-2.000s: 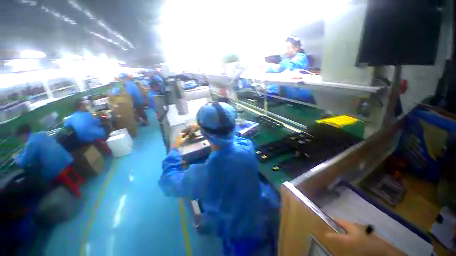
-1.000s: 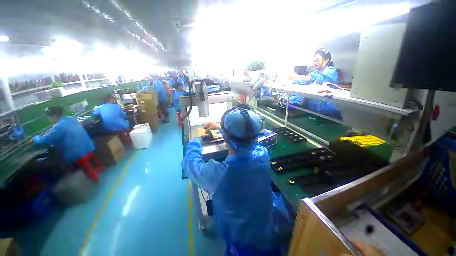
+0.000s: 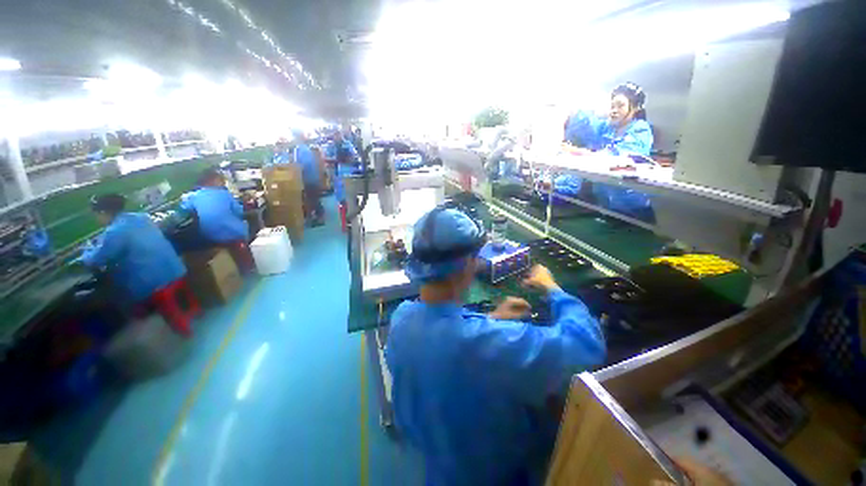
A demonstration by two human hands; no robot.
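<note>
My right hand (image 3: 698, 472) is a small blurred part at the bottom edge, by the light wood edge of the desk partition (image 3: 617, 427). Most of it is cut off, so its grip is unclear. Beside it on the desk lies a clipboard with white record sheets (image 3: 717, 439). A grey calculator (image 3: 774, 410) lies to the right of the sheets. My left hand is not in view.
A person in a blue smock (image 3: 465, 361) works just ahead at the green bench (image 3: 560, 256). Black trays and a yellow tray (image 3: 693, 265) lie on the bench. A monitor (image 3: 817, 85) hangs upper right. Blue floor with yellow lines and seated workers are at left.
The worker ahead has turned from the white machine towards the bench, both hands now over the dark trays. The person across the bench has raised an arm. My hand shows less than two seconds ago.
</note>
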